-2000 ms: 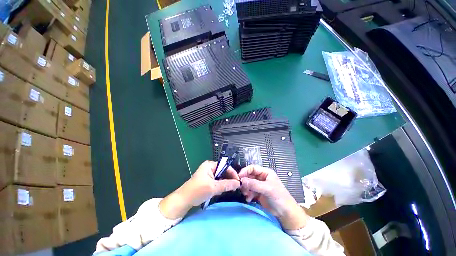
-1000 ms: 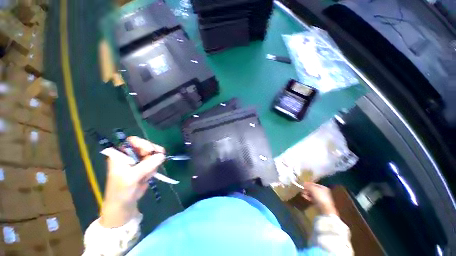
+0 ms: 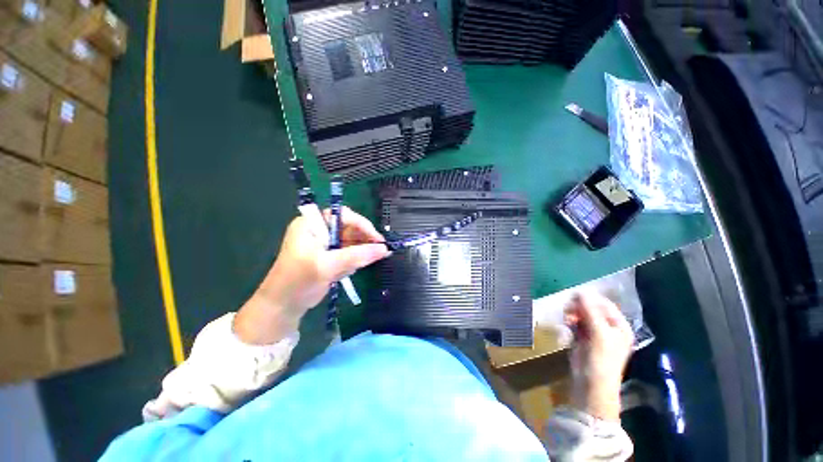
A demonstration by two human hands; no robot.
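A ribbed black rear cover [image 3: 415,298] lies in front of me on another cover, with a label glaring white in its central area. My left hand [image 3: 316,257] is at its left edge. It holds a narrow black port label strip [image 3: 439,235] with white marks, which reaches out over the cover's upper part. The same hand also holds more dark strips [image 3: 336,209] and a white pen-like tool [image 3: 348,289]. My right hand [image 3: 599,338] is right of the cover, over the table edge. It is blurred, and I cannot tell whether its fingers hold anything.
Stacked covers [image 3: 411,54] stand at the upper left, and another pile [image 3: 532,32] stands at the far side. The label tray [image 3: 597,207], a small dark tool [image 3: 588,118] and a clear plastic bag [image 3: 654,149] lie right. A cardboard box [image 3: 537,347] is below the table edge.
My hands have moved apart from over the cover. The left now holds a strip out over the cover. The right has moved right, then slightly up from the plastic below the edge.
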